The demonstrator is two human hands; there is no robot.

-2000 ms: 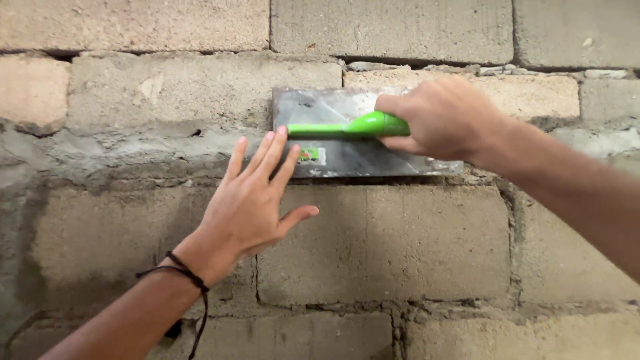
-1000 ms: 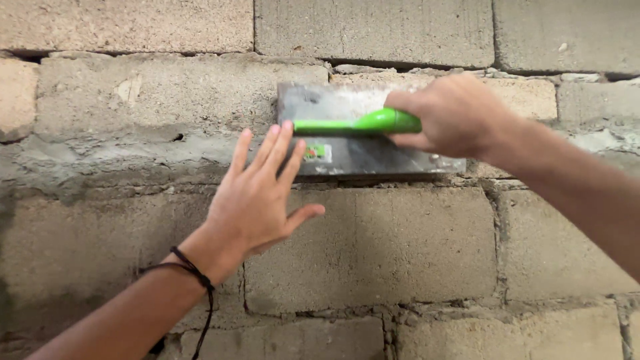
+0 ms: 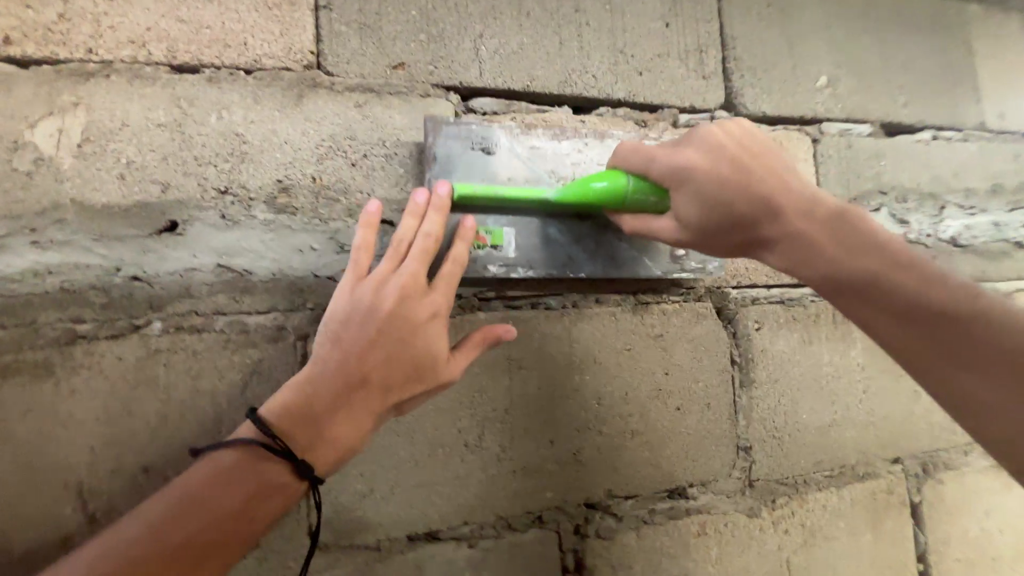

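Note:
A rectangular steel plastering trowel (image 3: 552, 248) with a green handle lies against a block wall, its blade spanning a mortar joint. My right hand (image 3: 716, 192) is closed around the right end of that handle. With fingers spread, my left hand (image 3: 392, 320) rests at the blade's left end, its fingertips on or just beside the metal and the handle's front end; it grips nothing. A black cord bracelet (image 3: 280, 448) circles my left wrist. Grey mortar (image 3: 160, 248) runs in a rough band left of the blade. The blade hides the wall behind it.
Courses of concrete blocks (image 3: 560, 400) fill the view, with uneven joints between them. Above the trowel, a dark gap (image 3: 576, 102) follows one joint. More pale mortar (image 3: 960, 226) shows at the right, beyond my right wrist.

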